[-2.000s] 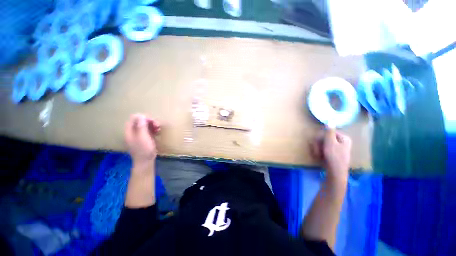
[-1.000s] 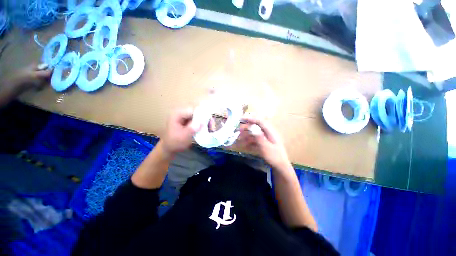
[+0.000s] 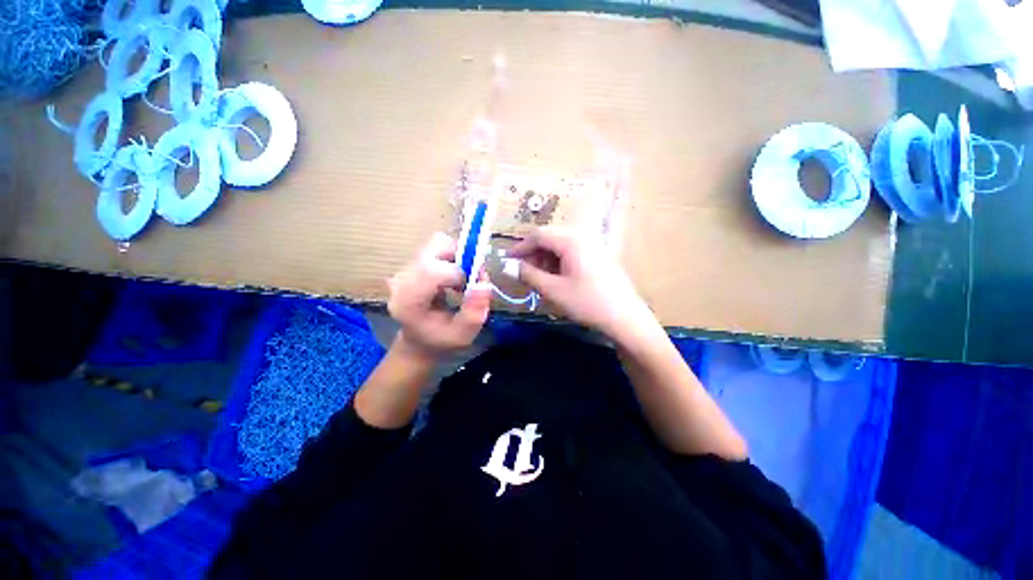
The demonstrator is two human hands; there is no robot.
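Observation:
My left hand (image 3: 436, 297) holds a flat ring (image 3: 474, 244) on edge, with its blue band between pale sides facing up. My right hand (image 3: 566, 272) is just right of the ring, its fingers pinched around a small white piece (image 3: 510, 266). A thin white cord end (image 3: 519, 300) curves below the fingers, close to the ring. The brown work pad (image 3: 566, 210) with a small metal stud (image 3: 536, 204) lies just beyond my hands, with clear tape around it. The ring's hole is hidden by its angle.
Several rings with loose strands (image 3: 187, 170) lie at the left, beside a tangled cord heap (image 3: 40, 45). One ring (image 3: 782, 210) lies right, near upright rings (image 3: 903, 170). White sheets (image 3: 906, 34) lie far right. A blue crate (image 3: 306, 391) of short pieces is below the bench.
My hands held the ring flatter a second ago; it is now turned on edge. Another person's hand at the left rings is gone. Earlier, my hands were apart, the right at the right-hand ring.

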